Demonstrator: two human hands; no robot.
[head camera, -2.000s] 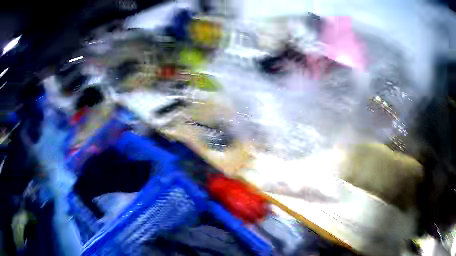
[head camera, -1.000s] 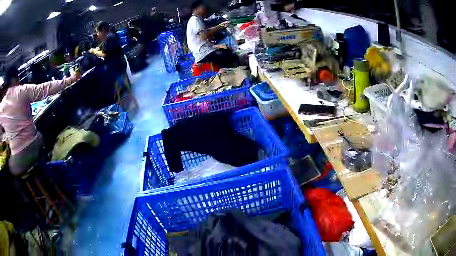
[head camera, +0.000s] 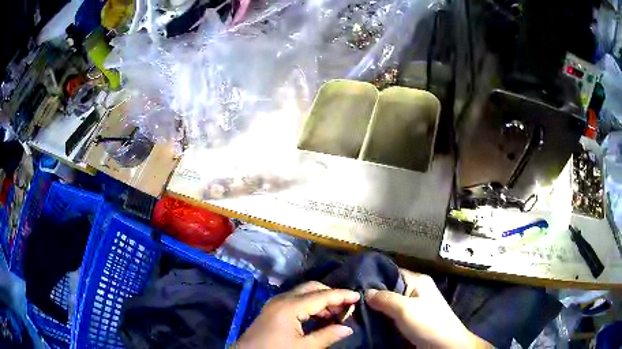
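A dark garment (head camera: 368, 272) is bunched at the table's front edge, with more dark cloth to the right. My left hand (head camera: 300, 319) pinches the garment from the left, with a small light brown thing between its fingertips; I cannot tell what it is. My right hand (head camera: 416, 310) grips the garment from the right, its thumb near the left fingertips. The button-sewing machine (head camera: 525, 136) stands behind on the right, its small metal parts low on the head.
An empty two-section tray (head camera: 339, 123) lies on the pale table (head camera: 368, 198). Clear plastic bags (head camera: 232, 75) pile at the back left. Blue crates (head camera: 123, 272) and a red bag (head camera: 193, 223) are lower left. A blue-handled tool (head camera: 525, 228), screwdriver (head camera: 585, 252) and button tray (head camera: 588, 180) are right.
The view has swung right from the aisle and crates to the sewing table. Both hands have come into view, holding the dark garment.
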